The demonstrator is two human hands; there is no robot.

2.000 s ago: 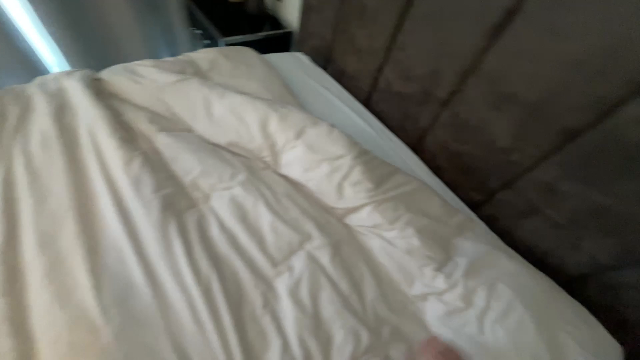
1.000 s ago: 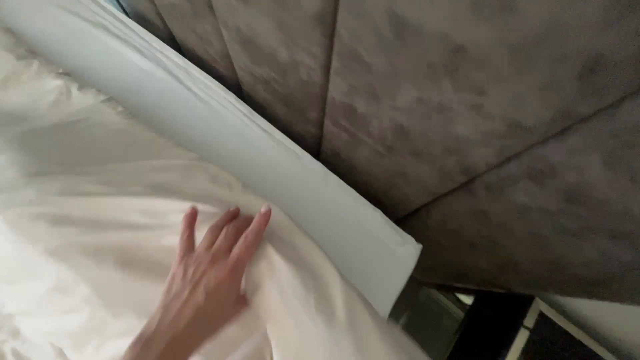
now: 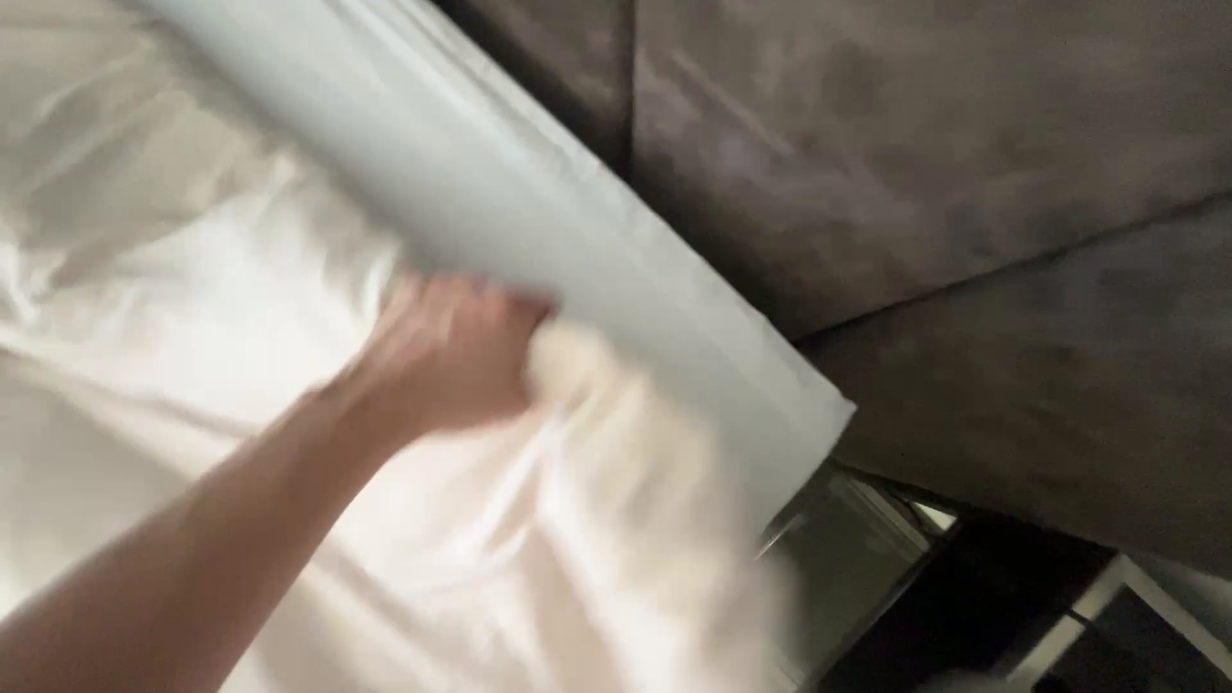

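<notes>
My left hand [image 3: 462, 351] reaches in from the lower left, back of the hand up and blurred by motion. Its fingers are curled over the edge of a cream duvet [image 3: 626, 481], which bunches up beside them. The duvet is rumpled and spreads over the left and lower part of the view. Past the hand, the white fitted sheet on the mattress [image 3: 616, 250] shows as a long diagonal strip, ending in a corner at the right. My right hand is not in view.
A brown padded headboard [image 3: 924, 173] with seams rises along the upper right, close against the mattress. Beyond the mattress corner, at lower right, stands dark furniture [image 3: 1088, 616] with light edges, partly cut off.
My left hand lay with fingers spread on the duvet a second ago; now it is closed on the duvet's edge. More of the white sheet shows beside it. The view has swung along the bed.
</notes>
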